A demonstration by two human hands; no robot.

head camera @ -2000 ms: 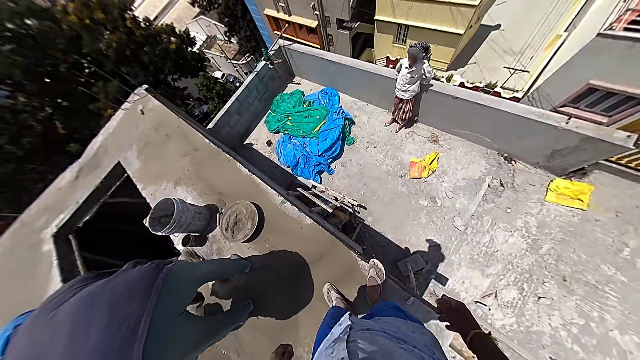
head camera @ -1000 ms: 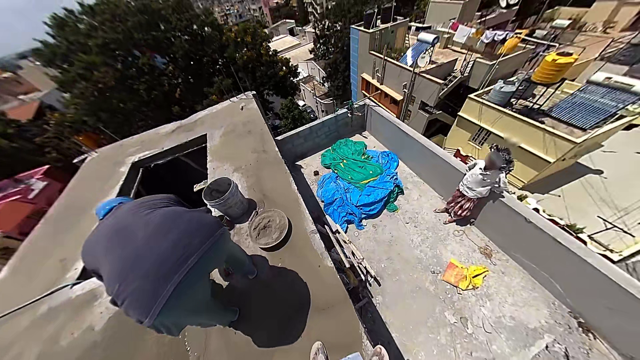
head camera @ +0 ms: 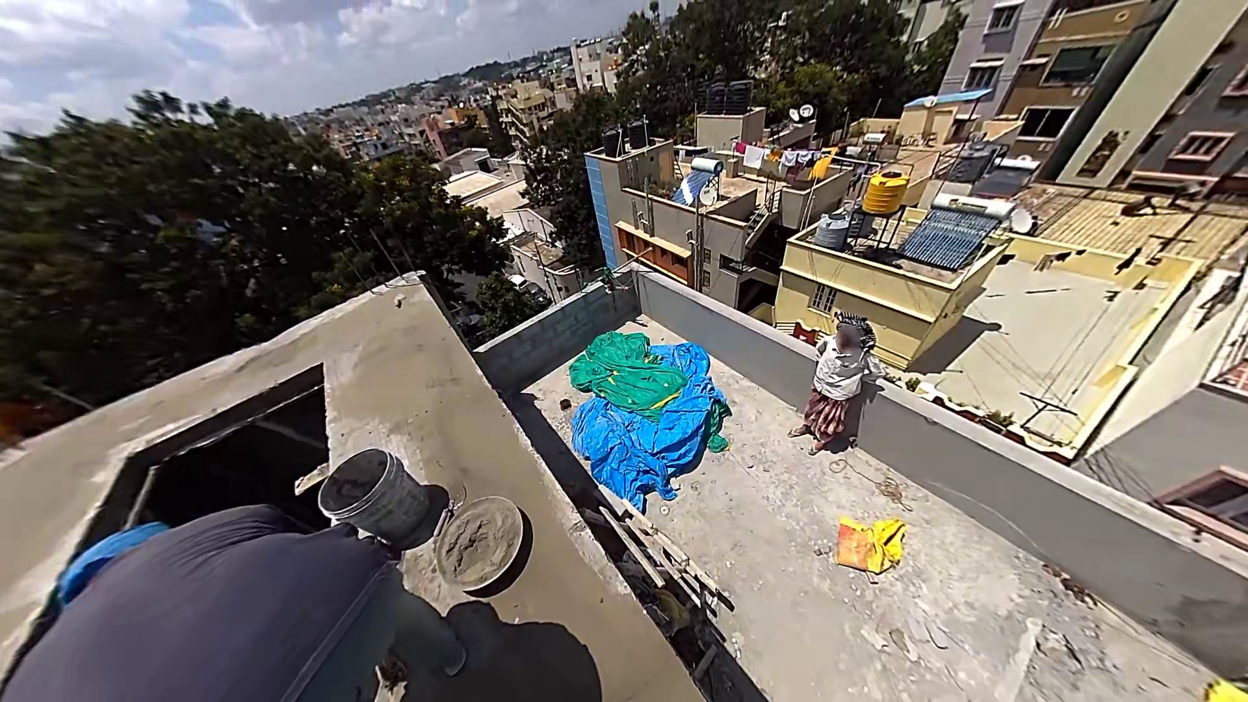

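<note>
Neither of my hands shows in the head view now. At the lower left, a co-worker (head camera: 224,604) in a dark shirt bends over the raised concrete slab (head camera: 419,409). Beside this person a mortar-smeared bucket (head camera: 375,492) stands near a dark rectangular opening (head camera: 244,458). A round pan (head camera: 480,544) of grey mortar sits on the slab just right of the bucket. What the co-worker's hands hold is hidden by the body.
The slab's edge drops to a lower roof, where wooden poles (head camera: 653,551) lie along it. Blue tarpaulin (head camera: 634,448) and green sheeting (head camera: 629,370) are heaped there. Another person (head camera: 837,380) stands against the parapet wall (head camera: 975,444), near a yellow and orange sack (head camera: 871,544).
The view has swung up toward the skyline. A dark hand at the bottom right and the feet, seen two seconds ago, are out of frame. The person by the parapet remains there.
</note>
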